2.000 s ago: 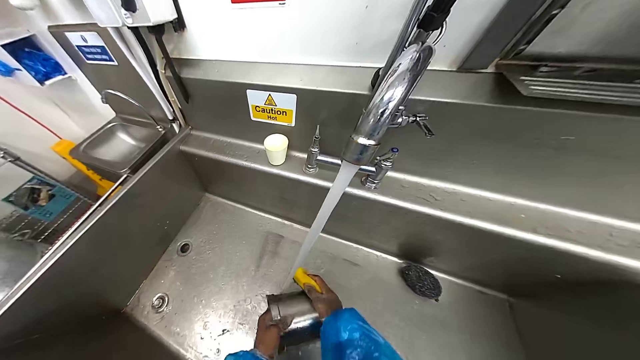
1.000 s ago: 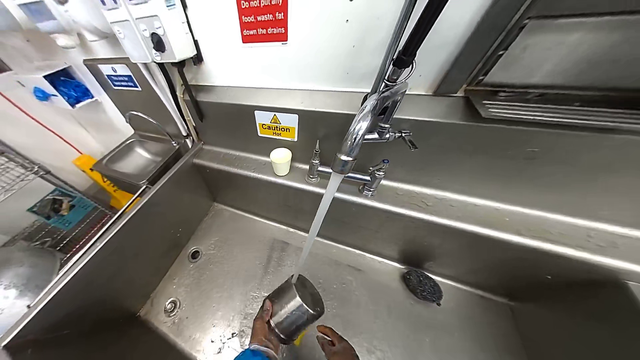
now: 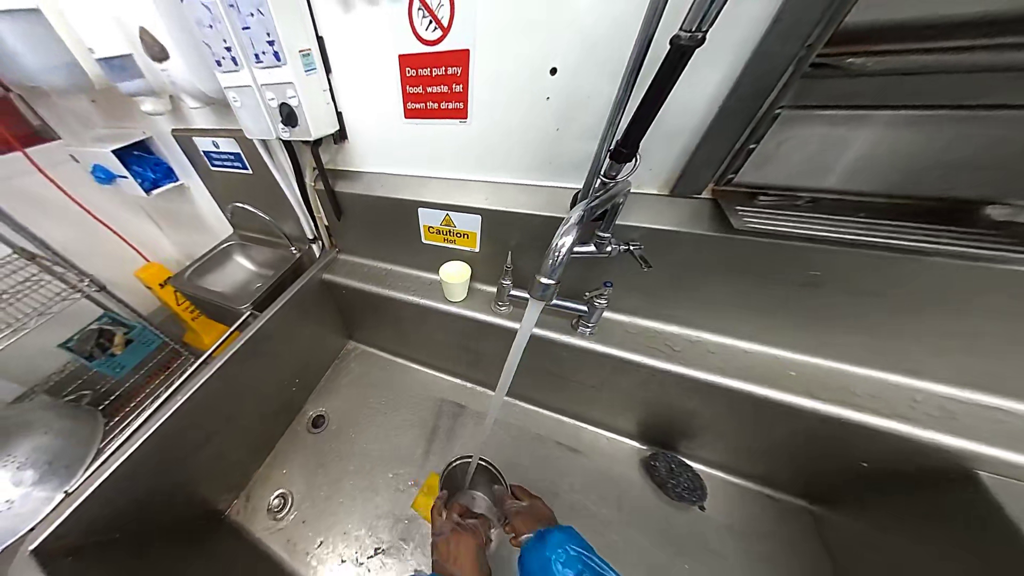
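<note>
Water from the chrome tap [image 3: 552, 272] runs into a round stainless steel container [image 3: 474, 474] low in the large steel sink [image 3: 552, 480]. My left hand [image 3: 460, 536] grips the container's near left side, and my right hand [image 3: 526, 512] holds its right side. The container's mouth is turned up toward the stream. A yellow sponge or cloth [image 3: 426, 496] shows at the left of the container, beside my left fingers; whether they press on it cannot be told. A blue sleeve covers my right forearm.
A dark scouring pad [image 3: 675, 478] lies at the right in the sink. Two drain openings [image 3: 318, 421] are at the left. A pale yellow cup [image 3: 454, 282] stands on the back ledge beside the tap valves [image 3: 590, 308]. A small hand basin [image 3: 240, 272] is beyond the left wall.
The container was tilted with its base showing one second ago; now its mouth faces up under the water. My right hand has moved from beside it onto its side.
</note>
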